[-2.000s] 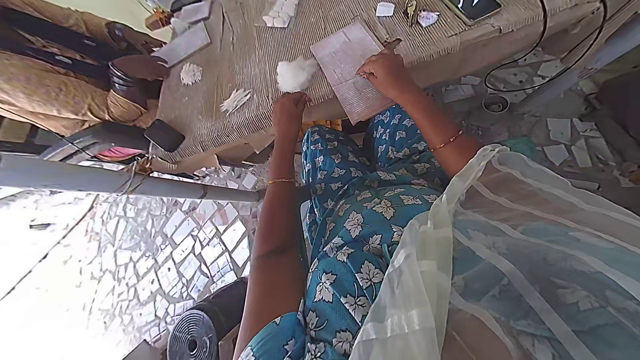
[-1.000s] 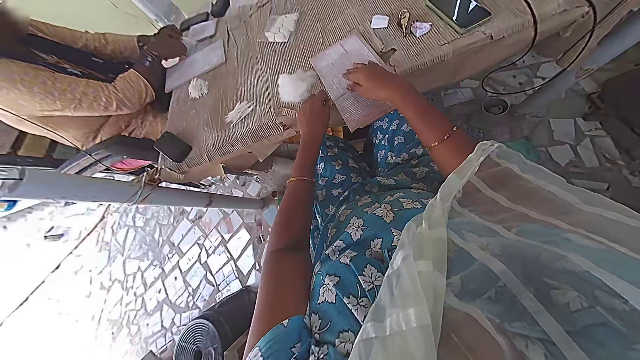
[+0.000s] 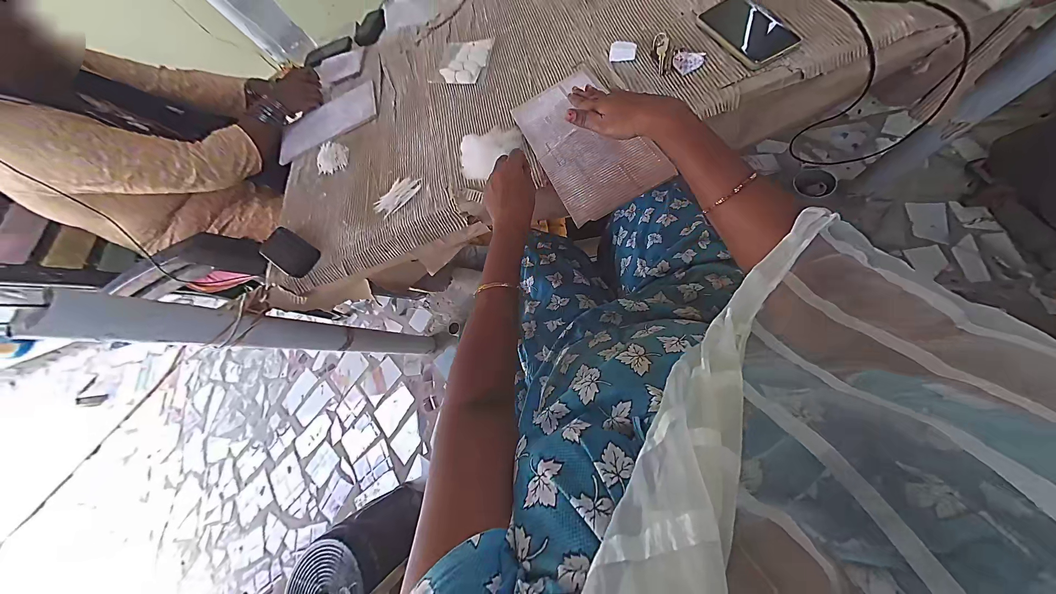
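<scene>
My left hand (image 3: 510,188) is closed at the near edge of a white cotton tuft (image 3: 485,153); its fingertips touch the fluff, and whether they pinch some cannot be made out. My right hand (image 3: 619,114) lies palm down, fingers apart, on a flat translucent board (image 3: 598,157), which juts over the table's near edge. Left of the cotton are a bundle of thin white cotton sticks or wicks (image 3: 398,196) and a round white cluster (image 3: 332,157). Beyond them rests a clear packet of white balls (image 3: 465,63).
A ribbed mat covers the table (image 3: 412,124). At the right are a phone (image 3: 749,31), keys (image 3: 661,53), a paper piece (image 3: 623,52) and a black cable (image 3: 874,91). Across the left end, a co-worker's hand (image 3: 297,91) is beside another board (image 3: 328,122). A grey pole (image 3: 231,326) runs below.
My right hand has gone from the board's upper right edge to lying flat over its surface. The co-worker's hands, out of view two seconds ago, now show at the left boards.
</scene>
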